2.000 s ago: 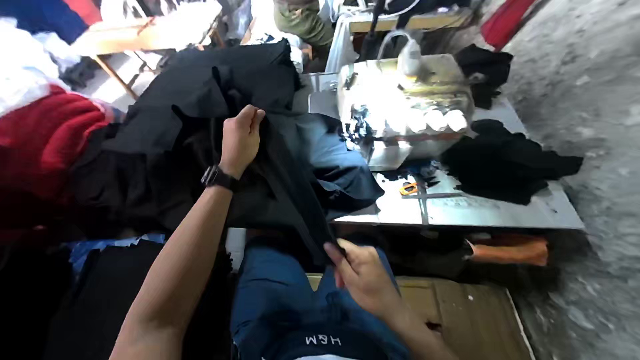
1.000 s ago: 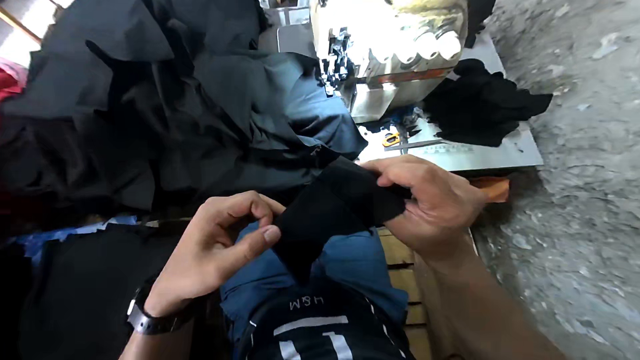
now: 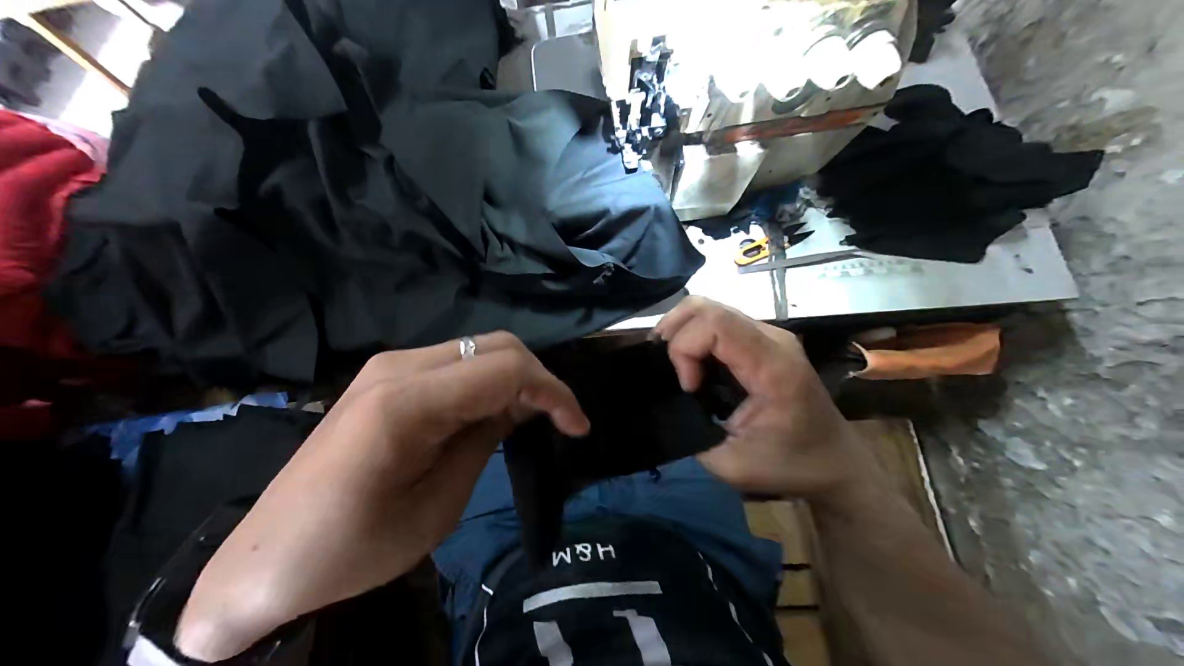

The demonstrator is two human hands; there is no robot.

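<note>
A small black fabric piece (image 3: 629, 416) is stretched between my two hands above my lap. My left hand (image 3: 444, 416), with a ring on one finger, grips its left end, and a corner of the cloth hangs below. Fingers and thumb of my right hand (image 3: 758, 398) pinch the other end. Beyond them a large heap of dark fabric (image 3: 370, 203) covers the left part of the table, its edge reaching the needle area of the sewing machine (image 3: 740, 102). Part of the small piece blends into the dark background.
Yellow-handled thread snips (image 3: 754, 250) lie on the white tabletop (image 3: 934, 287) near the machine. Black fabric pieces (image 3: 943, 176) are piled at the right. An orange item (image 3: 934, 351) sits under the table edge. A rough wall (image 3: 1110, 388) bounds the right side; red fabric (image 3: 42, 203) is at far left.
Two seconds ago my left hand was on the dark fabric heap; both hands now hold the small piece over my lap. Since one second ago my left hand has turned more back-up. The view has moved closer.
</note>
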